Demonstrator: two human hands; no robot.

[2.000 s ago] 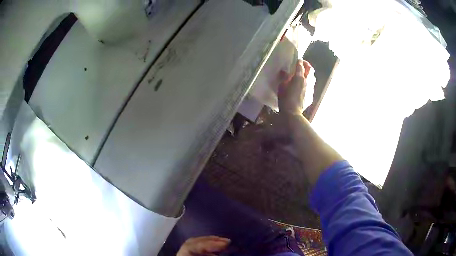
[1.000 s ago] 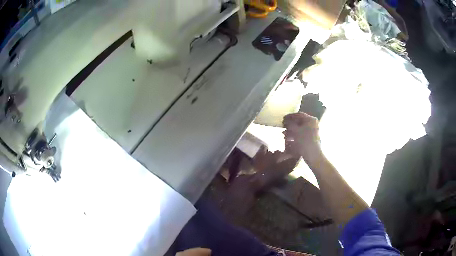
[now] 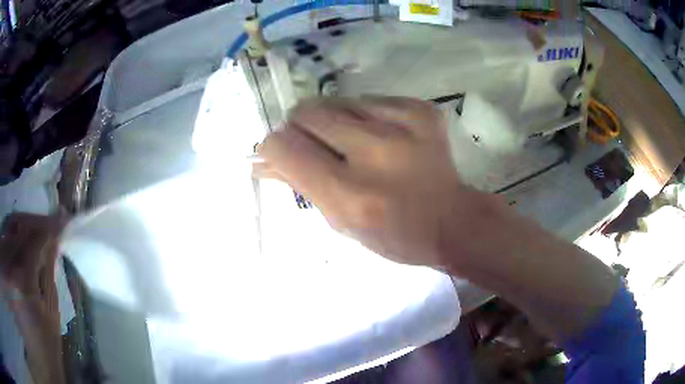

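A large white fabric panel (image 3: 300,300), washed out by the lamp, lies over the machine bed and hangs past the front edge. My right hand (image 3: 368,172) is blurred and reaches over the panel to the left end of the JUKI sewing machine (image 3: 481,60). Its fingers are bent together near the needle area, which it partly hides; I cannot tell if they hold anything. My left hand (image 3: 30,247), dim and blurred at the left edge, grips the panel's raised left edge.
Yellow-orange scissors (image 3: 603,120) lie behind the machine's right end. A dark square pad (image 3: 608,171) is on the table's right side. A blue tube (image 3: 300,10) curves behind the head. A white box with a yellow label (image 3: 426,10) sits on top. White pieces lie at the far right.
The view has swung left to the machine head. My right hand has moved from the pile of white pieces at the right to the needle area. My left hand now shows at the panel's left edge.
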